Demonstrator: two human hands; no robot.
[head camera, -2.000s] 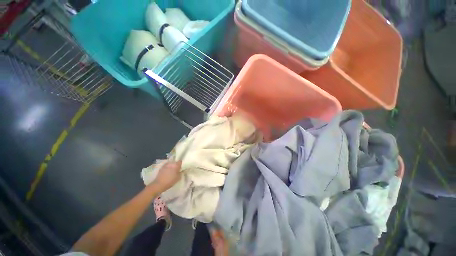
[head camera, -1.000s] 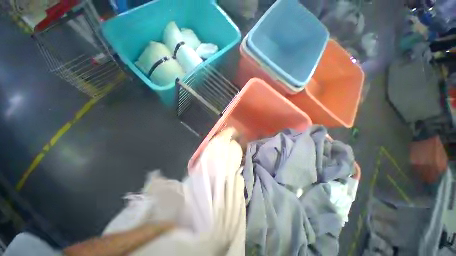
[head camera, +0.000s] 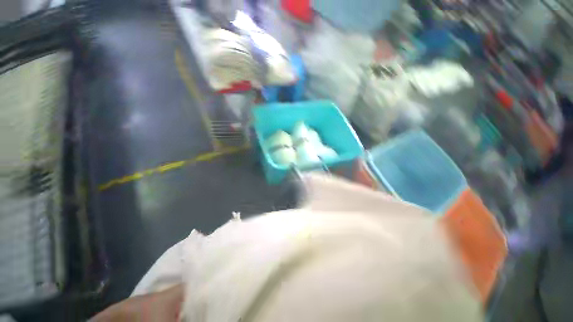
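A large cream cloth piece (head camera: 339, 251) fills the lower middle of the view, raised close to the camera and blurred. My left hand (head camera: 164, 304) is at the bottom left, holding the cloth's left edge; its fingers are hidden behind or in the cloth. My right hand is not in view. The grey cloth is not visible now.
A turquoise bin (head camera: 266, 165) holds cream rolls (head camera: 305, 149) beyond the cloth. A blue bin (head camera: 418, 168) and an orange bin (head camera: 475, 236) stand to the right. A long rack (head camera: 31, 182) with pale fabric is at the left. Yellow lines mark the grey floor.
The cream cloth has been lifted up off the bin toward the camera. The view has swung left and up, so the bins look smaller and the rack at the left has appeared.
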